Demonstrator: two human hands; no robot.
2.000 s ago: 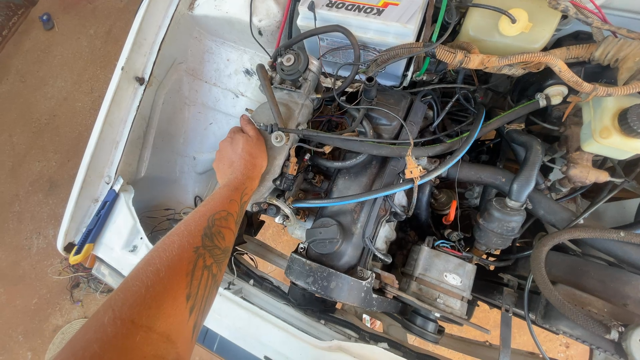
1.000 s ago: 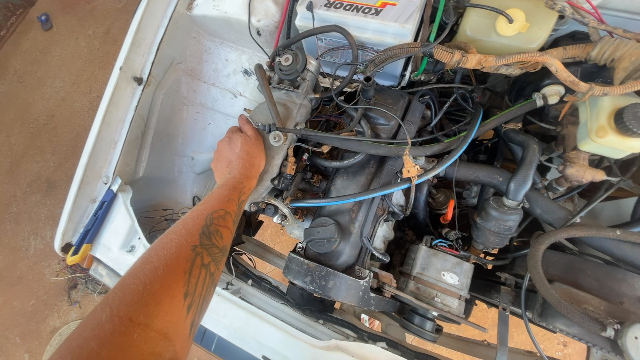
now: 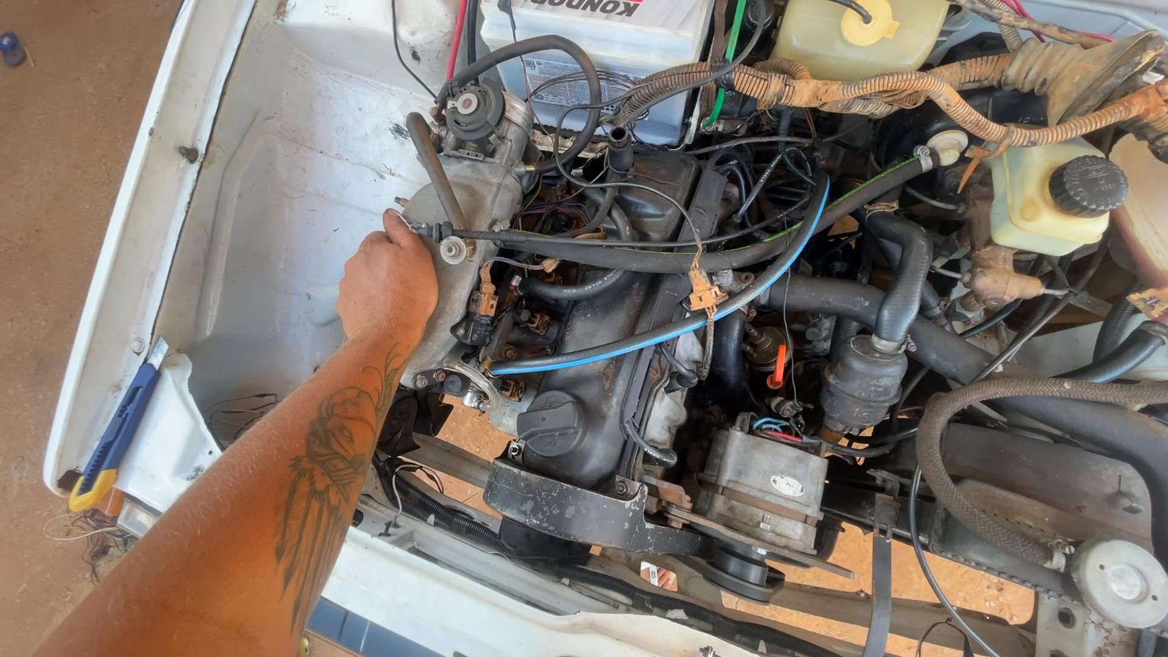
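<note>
My left hand (image 3: pixel 388 283) reaches in from the lower left, its back toward the camera. It is curled at the left edge of the grey cast-metal intake manifold (image 3: pixel 447 306), closed on the metal end of a black cable (image 3: pixel 422 228). The fingertips are hidden behind the hand and the manifold. From there the cable runs right, across the black valve cover (image 3: pixel 584 411), alongside a thick black hose (image 3: pixel 639 260). Just right of the thumb sits a round metal fitting (image 3: pixel 453 249). A blue-striped hose (image 3: pixel 630 344) curves below. My right hand is out of the frame.
A blue and yellow snap-off utility knife (image 3: pixel 119 433) lies on the white fender edge at left, blade exposed. Behind the engine stand a white battery (image 3: pixel 602 55) and a pale coolant or fluid reservoir (image 3: pixel 858 41). An alternator (image 3: pixel 762 488) and metal brackets lie at the front.
</note>
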